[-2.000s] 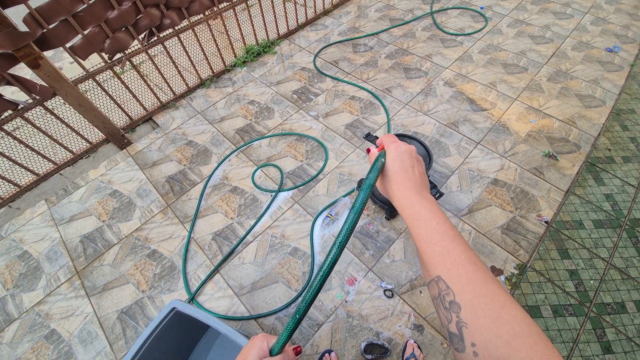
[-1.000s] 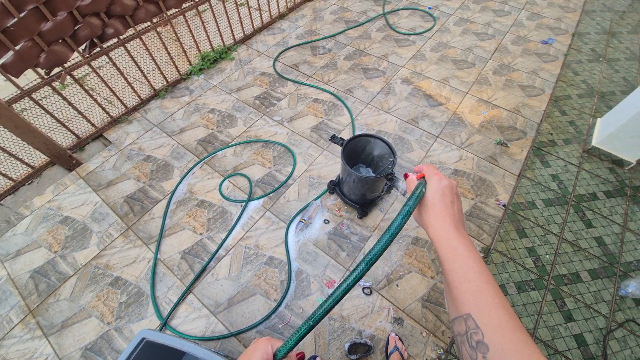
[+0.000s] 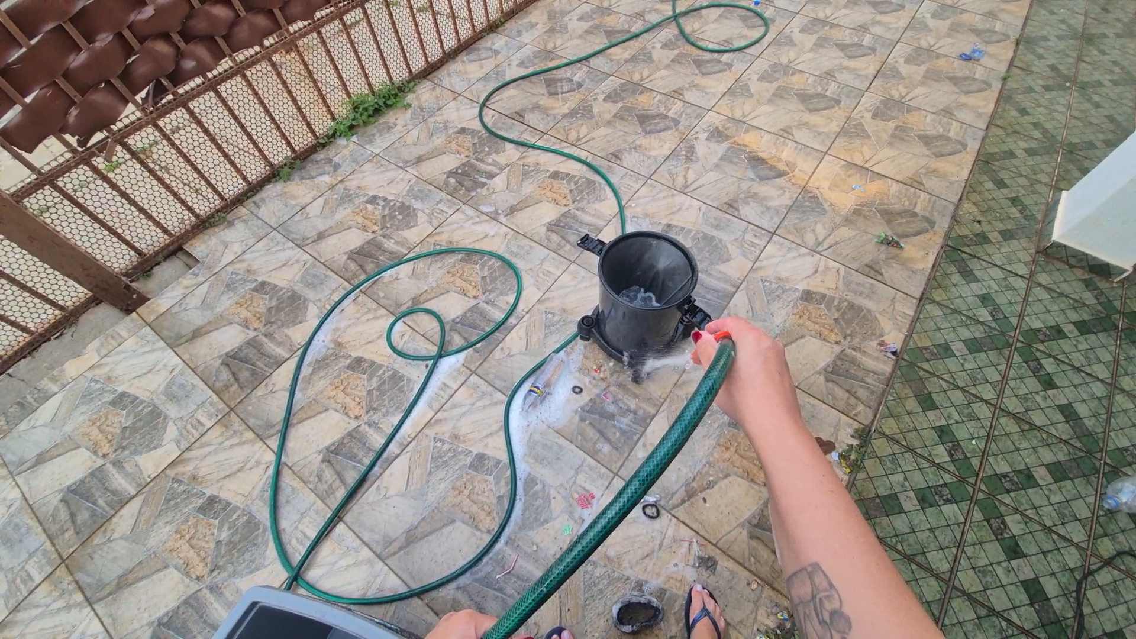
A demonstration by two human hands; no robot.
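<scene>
A green garden hose (image 3: 621, 493) runs up from the bottom edge to its end in my right hand (image 3: 754, 368), whose fingers are closed around it. Water sprays from that end against the lower side of a black plastic canister (image 3: 643, 302), which stands upright on wheels with its top open and some whitish liquid inside. My left hand (image 3: 461, 625) grips the same hose at the bottom edge, mostly cut off by the frame. More of the hose lies in loops on the tiles to the left and behind the canister.
A grey plastic container (image 3: 306, 612) stands at the bottom left. A brown metal fence (image 3: 191, 124) borders the patterned tile floor (image 3: 133, 461). Small debris and a black ring (image 3: 650, 510) lie near my sandalled feet. At right are green tiles and a white pillar base (image 3: 1100, 209).
Two seconds ago my right hand was in front of the canister; it is now at its lower right side. Water now visibly sprays onto the canister's base.
</scene>
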